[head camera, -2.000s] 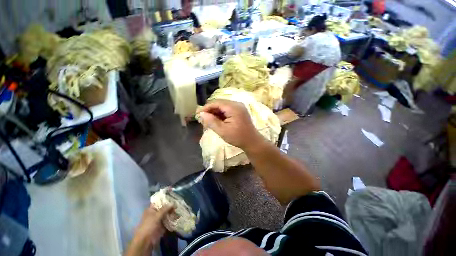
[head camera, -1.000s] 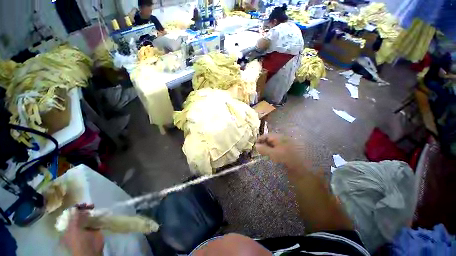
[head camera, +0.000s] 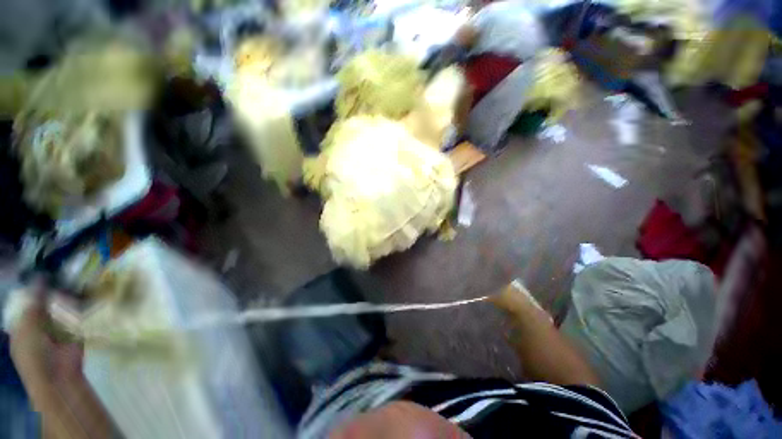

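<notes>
A narrow cream trim is stretched nearly level across the front of my body, above the dark stool and the white padded table. My left hand, blurred at the far left, is closed on a cream bunch of the trim. My right hand, right of centre, holds the other end of the stretched trim. Its fingertips are blurred.
The white padded table is at the left, the dark stool in front of me. A pale-yellow fabric pile stands ahead. A grey covered bundle is at the right. A person's white top shows behind.
My left hand has moved left and up with the bunch. My right hand has moved right and down, and the trim between them is longer and flatter. The view has tilted down and blurred.
</notes>
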